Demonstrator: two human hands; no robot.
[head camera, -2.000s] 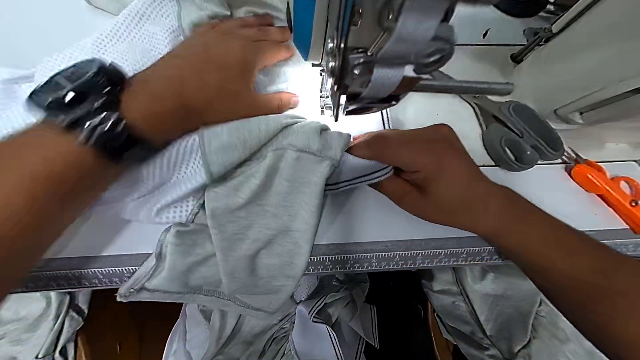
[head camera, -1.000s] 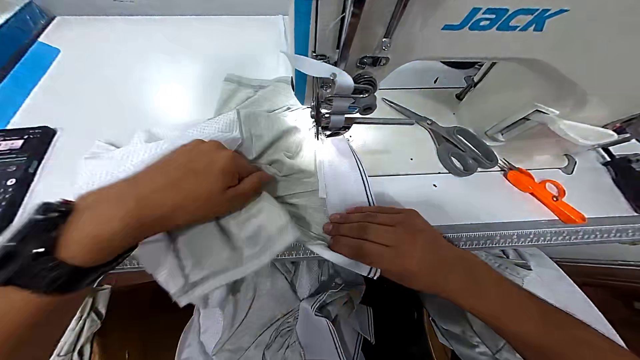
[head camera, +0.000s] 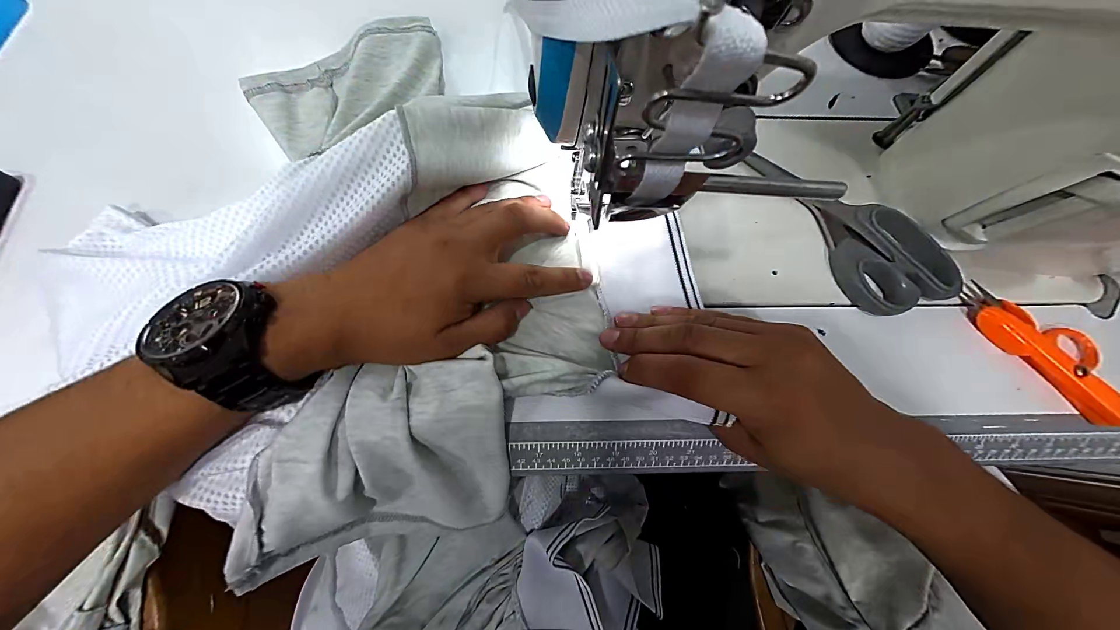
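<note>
A light grey knit garment (head camera: 420, 446) with white mesh panels (head camera: 332, 201) lies under the head of a sewing machine (head camera: 595, 131). Along its seam runs a white rib band (head camera: 643, 271) with dark stripes, flat beside the needle area. My left hand (head camera: 455, 280), a black watch (head camera: 210, 332) on its wrist, presses flat on the grey cloth with fingers spread, fingertips just left of the seam. My right hand (head camera: 717, 367) lies over the band near the table edge, fingers together, fingertips at the seam. Neither hand is closed round the cloth; the right palm's underside is hidden.
Grey-handled scissors (head camera: 892, 258) and orange thread snips (head camera: 1041, 350) lie right of the needle. A metal ruler (head camera: 612, 448) edges the table. More grey and striped cloth (head camera: 577, 560) hangs below. White tape runs through guides on the machine head.
Two seconds ago my right hand pinched the band near the presser foot; now it rests flat lower down. My left hand has moved from the mesh side to beside the seam. The view has moved closer since one second ago.
</note>
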